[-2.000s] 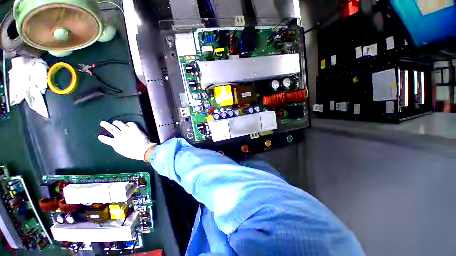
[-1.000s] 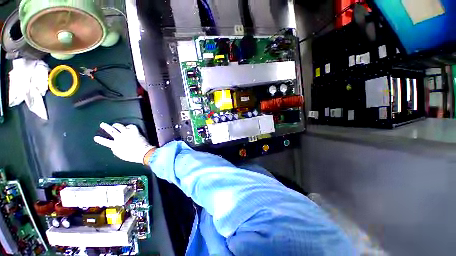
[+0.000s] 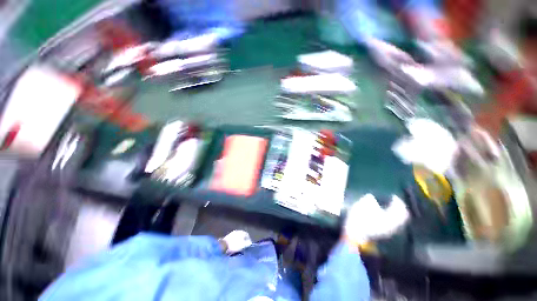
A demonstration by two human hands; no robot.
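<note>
The frame is heavily blurred. A green circuit board (image 3: pixel 309 170) with white bars and a red-orange coil lies on the green bench in front of me. My right hand (image 3: pixel 377 218), white-gloved, is just right of this board over the bench, fingers spread, with nothing visible in it. My left hand (image 3: pixel 236 241), also white-gloved, is small and low near the bench's front edge, in front of my blue sleeve; its fingers are too blurred to read. A flat red-orange pad (image 3: pixel 239 164) lies left of the board.
Another board (image 3: pixel 176 154) lies left of the pad; more lie farther back (image 3: pixel 318 88). At right are a white cloth (image 3: pixel 427 144), yellow tape roll (image 3: pixel 434 185) and pale green fan (image 3: pixel 489 206). People in blue sleeves (image 3: pixel 197 17) are across the bench, their hands near boards.
The view has swung left from the test fixture to the long bench. The fixture is no longer recognisable in view. A second gloved hand has come into view, and people opposite now show.
</note>
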